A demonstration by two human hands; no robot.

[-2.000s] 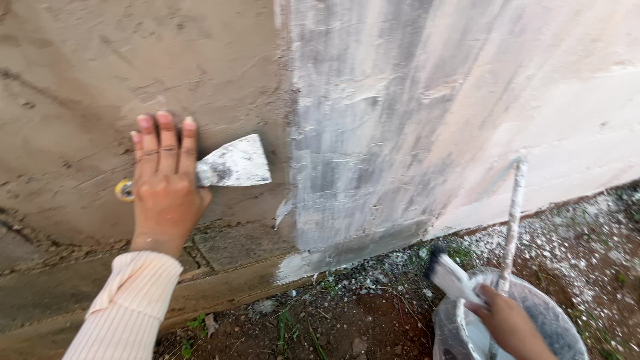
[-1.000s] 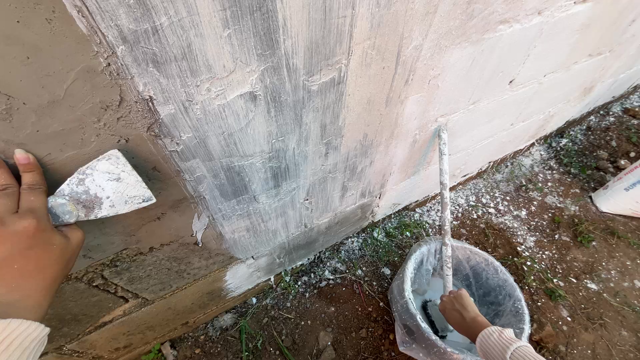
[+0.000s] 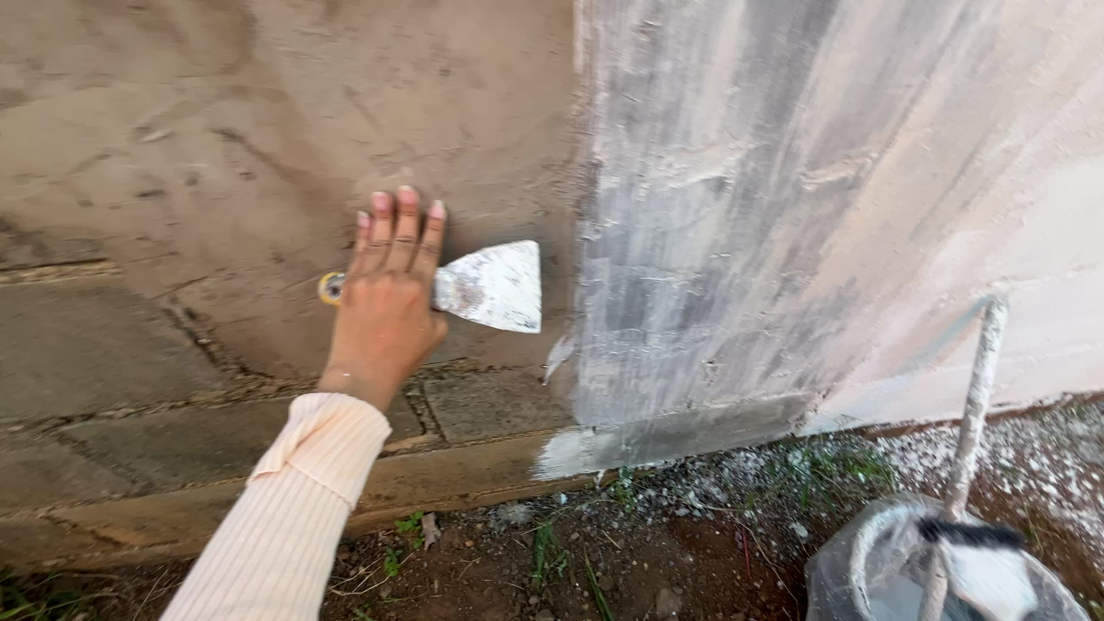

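My left hand (image 3: 388, 297) lies against the brown plastered wall (image 3: 259, 129), with a putty knife (image 3: 493, 286) under its palm. The knife's paint-crusted blade points right, and the yellow-ringed end of its handle shows left of the hand. My right hand is out of view. At the bottom right, a paintbrush (image 3: 987, 573) with dark bristles and a whitish body shows over the bucket (image 3: 862, 543); what holds it is not seen. A paint-covered stick (image 3: 979, 405) stands in the bucket and leans toward the wall. Whitish, streaky paint (image 3: 690, 259) covers the wall right of the blade.
Bare stone blocks (image 3: 95, 345) show at the lower left of the wall. A ledge (image 3: 457, 474) runs along its foot. Below are soil (image 3: 647, 552), grass tufts and scattered white paint flakes (image 3: 1018, 448).
The brush was down inside the bucket in my right hand a second ago; now it is above the rim and that hand is out of view. The view has swung left.
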